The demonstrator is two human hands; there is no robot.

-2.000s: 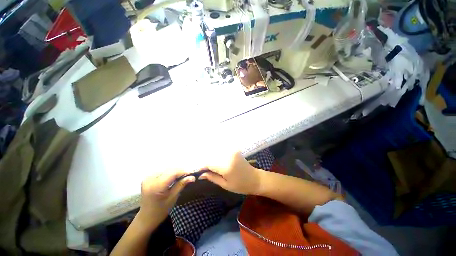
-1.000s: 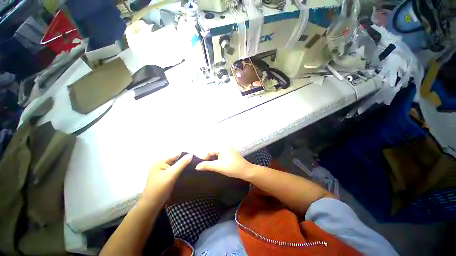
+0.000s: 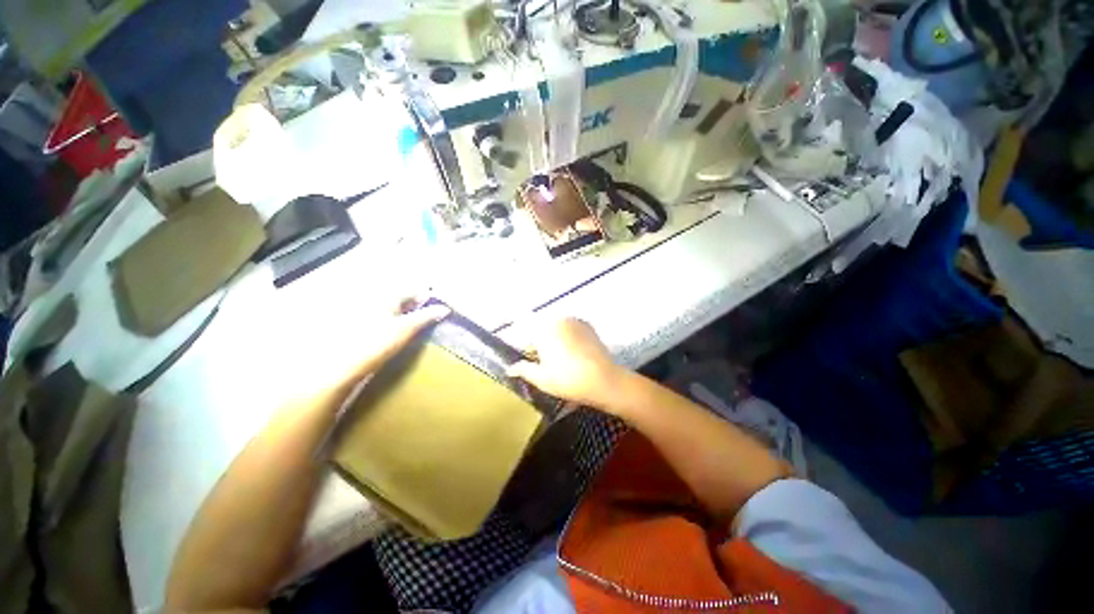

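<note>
A khaki pocket piece with a dark band along its upper edge is held over the table's front edge. My left hand grips the band's upper left end; part of the hand lies behind the piece. My right hand pinches the band's right end. The piece is tilted, its lower part hanging above my lap. The white sewing machine stands behind it, with no cloth from my hands under its needle area.
Another khaki piece and a dark piece lie at left on the table. A lit phone and black-handled scissors lie by the machine. Olive cloth hangs at the left edge.
Both hands have risen from the lap towards the machine. The khaki piece, earlier mostly dark and hidden below the hands, now shows its broad face. The camera view has shifted.
</note>
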